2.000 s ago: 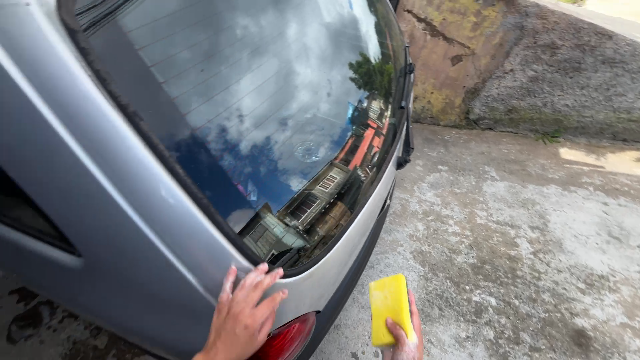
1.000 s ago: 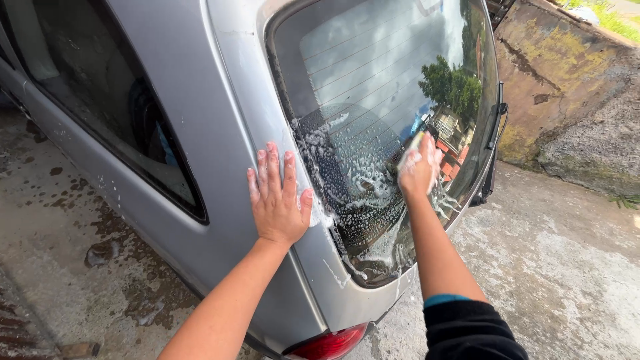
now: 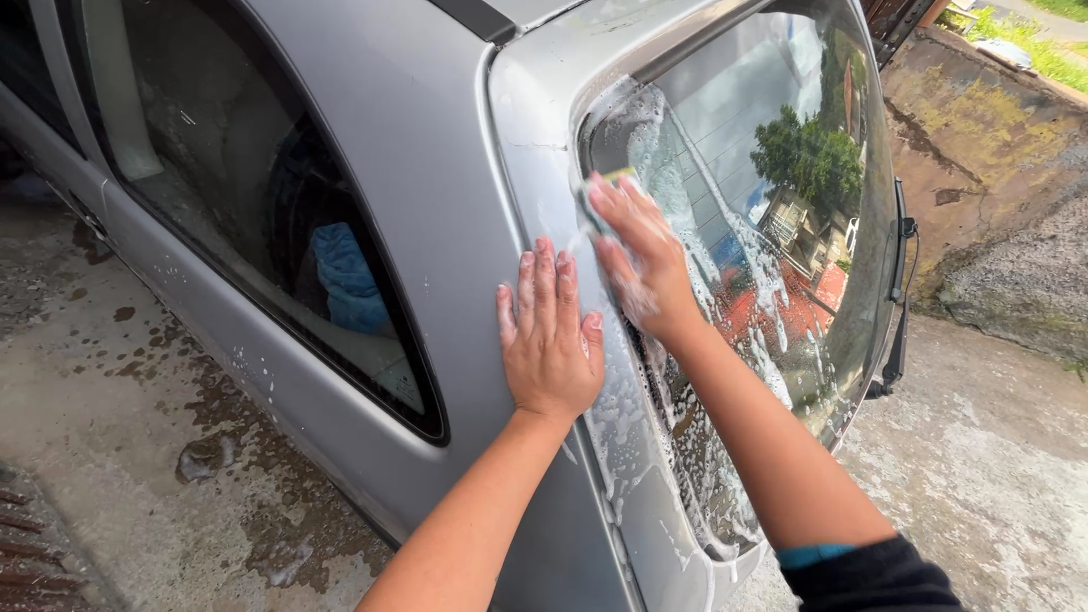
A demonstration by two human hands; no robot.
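Observation:
My right hand point(image 3: 642, 259) holds a soapy sponge point(image 3: 625, 175) against the left edge of the car's rear window point(image 3: 722, 153); only a thin yellow edge of the sponge shows past my fingers. Flat on the silver rear pillar point(image 3: 544, 204), with its fingers pointing up and holding nothing, rests my left hand point(image 3: 552, 331). It lies just left of my right hand, the two apart. White foam streaks the glass and the strip of tailgate frame below my hands. Some suds cling to the fingers of both hands.
A rear wiper point(image 3: 898, 323) stands out at the window's far side. Beyond it is a stained concrete wall point(image 3: 994, 187). Left of the hands is a side window point(image 3: 255, 170) with a blue cloth point(image 3: 348, 276) behind the glass. Wet patches mark the concrete floor point(image 3: 127, 382).
From beside the car two seconds ago, the sponge has come onto the glass. Since one second ago my right hand has moved to the window's left edge, and foam has spread farther up the glass.

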